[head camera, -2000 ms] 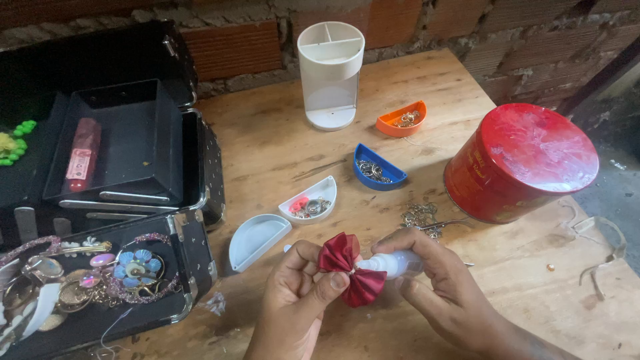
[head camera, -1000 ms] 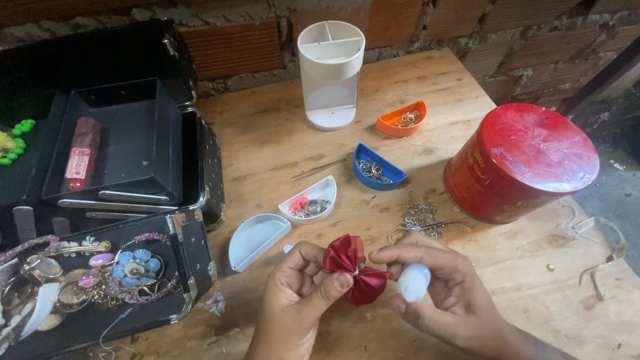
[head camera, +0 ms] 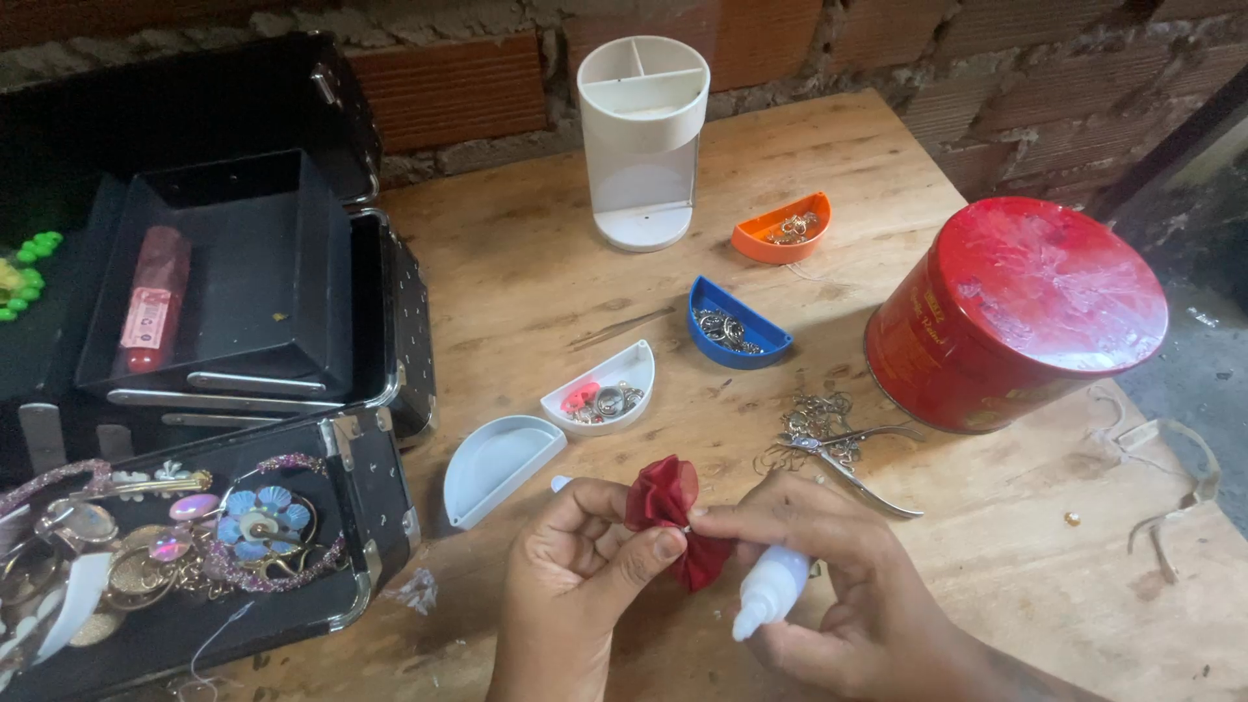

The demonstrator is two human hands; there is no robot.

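My left hand (head camera: 585, 575) pinches a dark red fabric bow (head camera: 673, 507) between thumb and fingers. My right hand (head camera: 848, 575) holds a small white glue bottle (head camera: 772, 590) in its curled fingers, its nozzle pointing down and to the left. The right index fingertip touches the middle of the bow. Beyond my right hand, metal pliers (head camera: 858, 473) lie partly on a pile of small metal findings (head camera: 819, 419). A white half-round tray (head camera: 639, 375) with a pink piece and rings stands beyond the bow, beside an empty grey half-round tray (head camera: 507, 463).
A blue half-round tray (head camera: 739, 327) and an orange one (head camera: 780, 234) hold metal pieces. Behind them stands a white divided holder (head camera: 643, 146). A large red tin (head camera: 1004, 322) is at the right. At the left, an open black case (head camera: 390, 351) holds jewellery. Tweezers (head camera: 624, 329) lie mid-table.
The glue bottle, earlier with its tip at the bow, is now apart from it and points down in my right hand. My right index finger has come onto the bow's middle.
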